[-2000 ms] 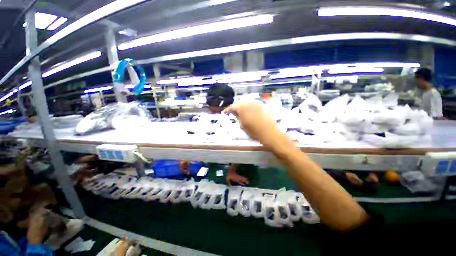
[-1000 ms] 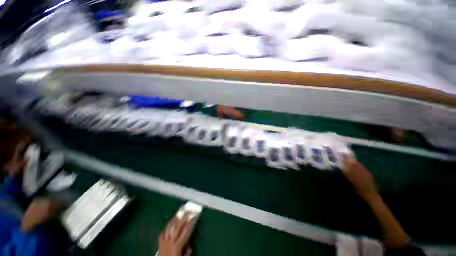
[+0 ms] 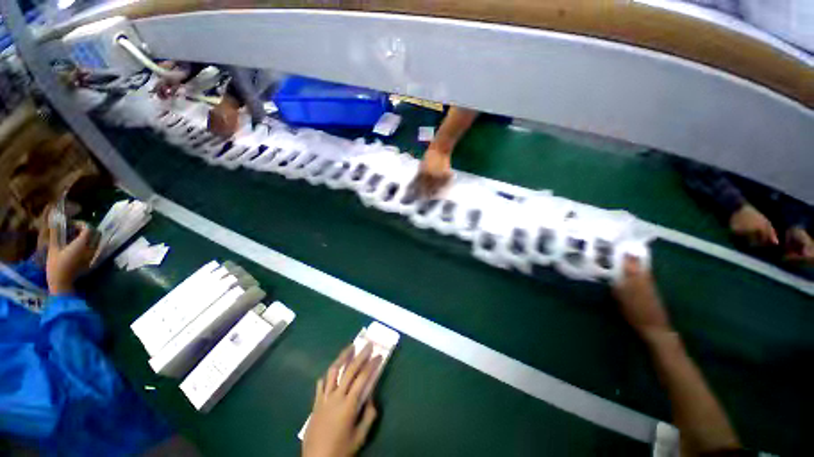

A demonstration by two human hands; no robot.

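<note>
My left hand lies over a slim white unit carton, fingers around it, on the green belt at bottom centre. The carton's open end points away. My right hand reaches in from the lower right. Its fingertips are closed on a white bagged product at the right end of the row; the grip is partly hidden. The long overlapping row of bagged products, each with a dark centre, runs to the far left.
White cartons stand side by side left of my left hand. Another worker's blue sleeve is at far left. Other hands reach across the row. A blue bin sits behind it. The shelf edge crosses above. A white piece is at bottom right.
The view has tilted down from the shelf to the belt. My right hand has left the heap of white bags on the shelf and is at the row's right end. My left hand stays on the carton.
</note>
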